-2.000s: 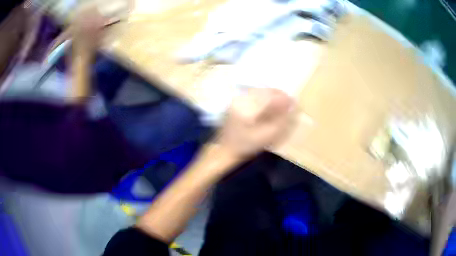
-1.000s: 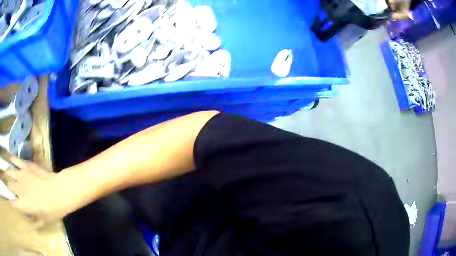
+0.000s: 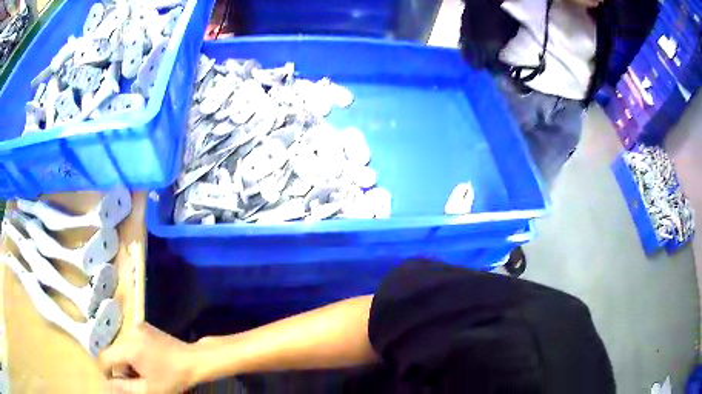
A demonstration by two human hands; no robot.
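My right hand is at the lower left, over the bench edge, with its fingers curled. Whether it holds anything cannot be told. Several pale grey curved handle bodies lie in a row on the tan bench just beyond it, slim shafts to the left, wide oval ends with a hole towards the bench edge. The oval ends nearest my hand partly overlap. My left hand is out of the picture.
A small blue tote of handle bodies stands at the bench end. Beside it a larger blue bin holds heaped oval plates and one loose plate. A person is behind it; another blue crate is on the floor.
The view has swung right from the bench to the bins, then shifted so more bench and tote show. My right hand now appears lower, near the bench edge. My left hand has left the picture.
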